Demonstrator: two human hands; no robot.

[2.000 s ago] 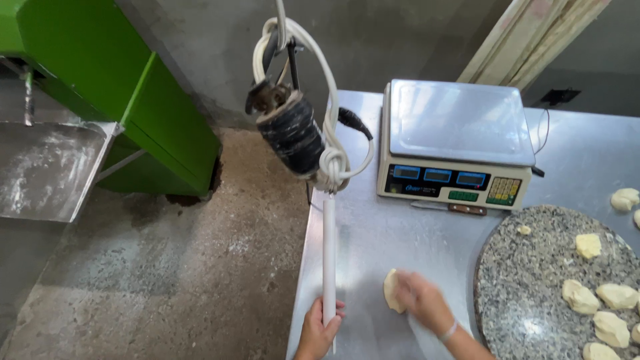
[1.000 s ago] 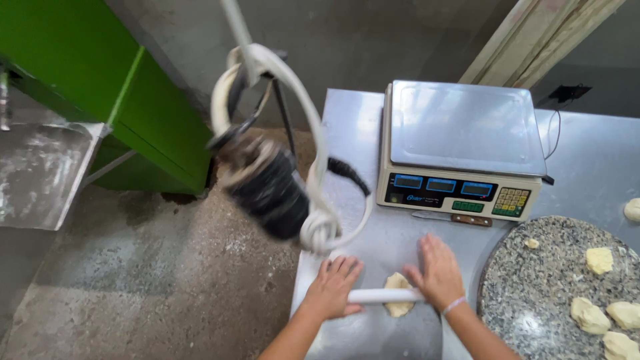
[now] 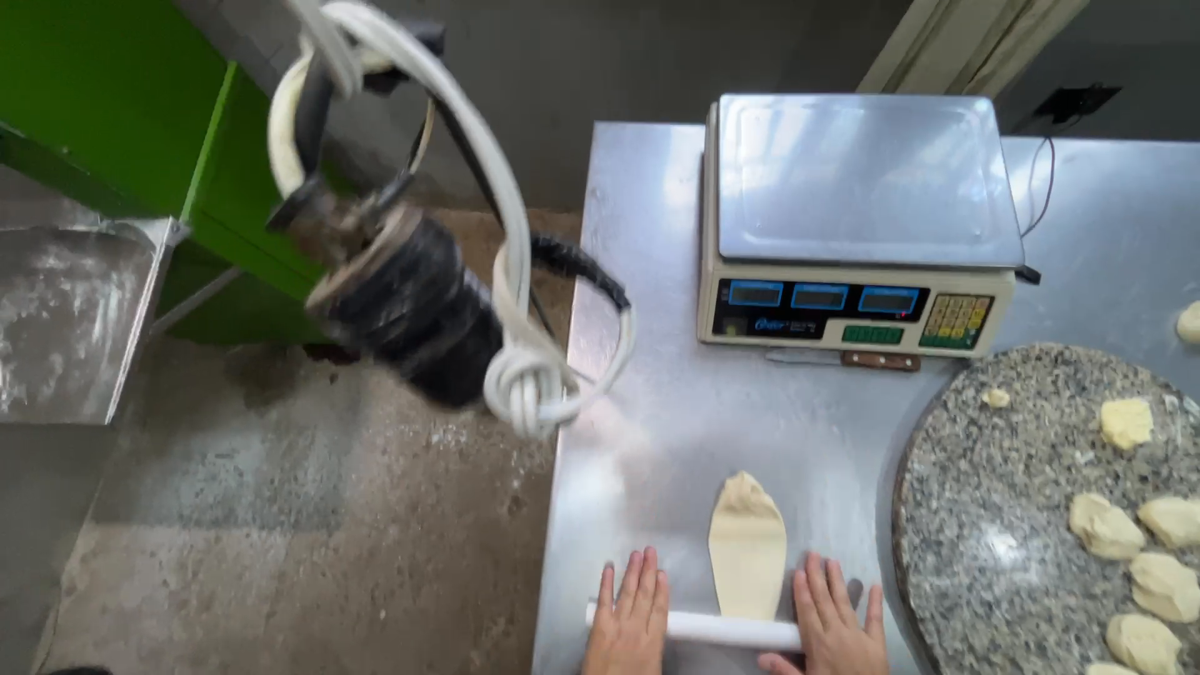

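Observation:
A white rolling pin (image 3: 731, 630) lies crosswise over the lower end of a long, flattened piece of dough (image 3: 747, 553) on the steel table. My left hand (image 3: 630, 619) rests flat on the pin's left end, fingers extended. On its right end lies my right hand (image 3: 836, 619), palm down with the fingers spread a little. The dough's upper end is thicker and uneven. Neither hand is wrapped around the pin. Right of my right hand, several dough pieces (image 3: 1106, 527) sit on a round granite slab (image 3: 984, 469).
A digital scale (image 3: 862, 178) stands at the table's back, with a wooden-handled knife (image 3: 879, 361) before it. Knotted white cable and a black cylindrical fitting (image 3: 412, 309) hang over the table's left edge. Further left are a green machine (image 3: 103, 94) and a metal tray (image 3: 75, 319).
The dough has become longer and flatter. Two seconds ago the pin stood lengthwise in my left hand; it turned crosswise, and both hands have since moved with it toward the near edge.

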